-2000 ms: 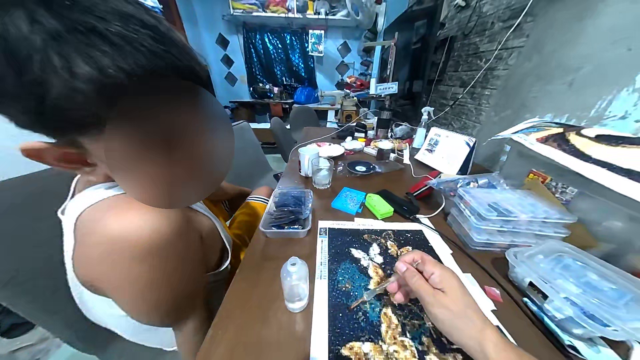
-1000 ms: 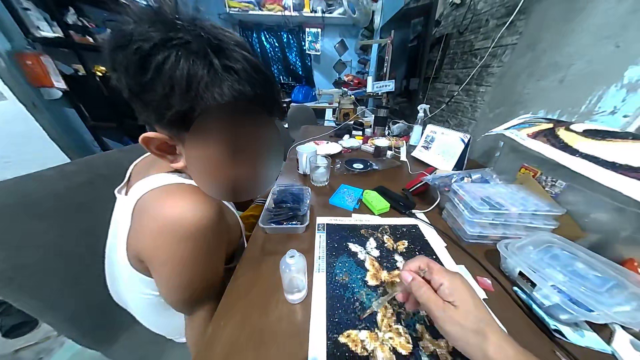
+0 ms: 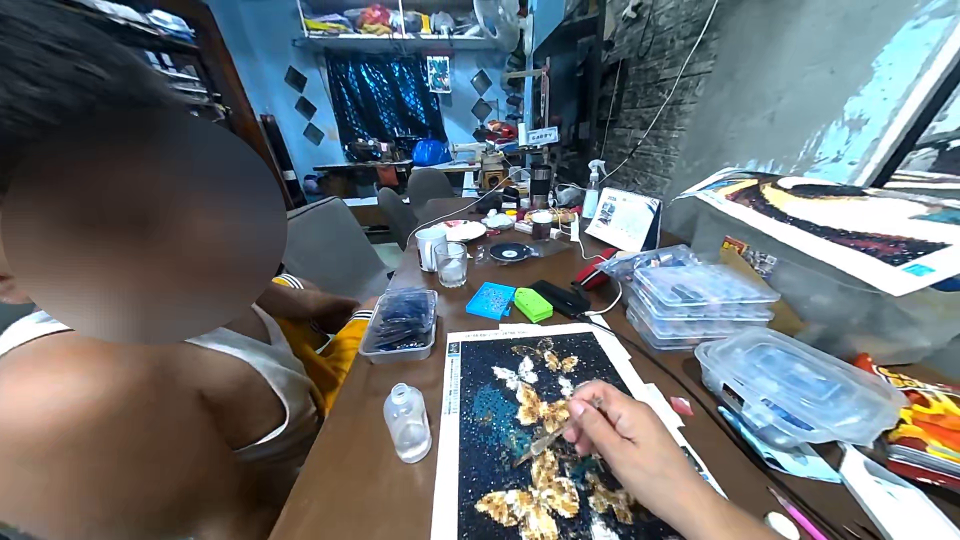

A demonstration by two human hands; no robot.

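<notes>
My right hand (image 3: 622, 435) pinches a slim translucent tool (image 3: 541, 444) between thumb and fingers, its tip over the diamond painting canvas (image 3: 495, 375). The canvas shows gold and white butterflies on a dark, speckled ground and lies flat on the brown table. Left of it stands an uncapped clear plastic bottle (image 3: 407, 424). Behind the bottle sits a plastic tub (image 3: 397, 326) of dark packets. A blue tray (image 3: 490, 301) and a green tray (image 3: 533, 304) lie beyond the canvas's top edge. My left hand is out of the picture.
A person (image 3: 150, 375) in a white sleeveless top sits close at the left. Stacked clear cases (image 3: 701, 300) and a lidded plastic container (image 3: 799, 386) stand at the right, with a black cable (image 3: 720, 427) alongside. A glass (image 3: 451, 265), a mug (image 3: 430, 249) and a desk calendar (image 3: 624, 219) are farther back.
The seated person's head has shifted left and looms larger than one second ago. My right hand keeps hold of the tool over the canvas.
</notes>
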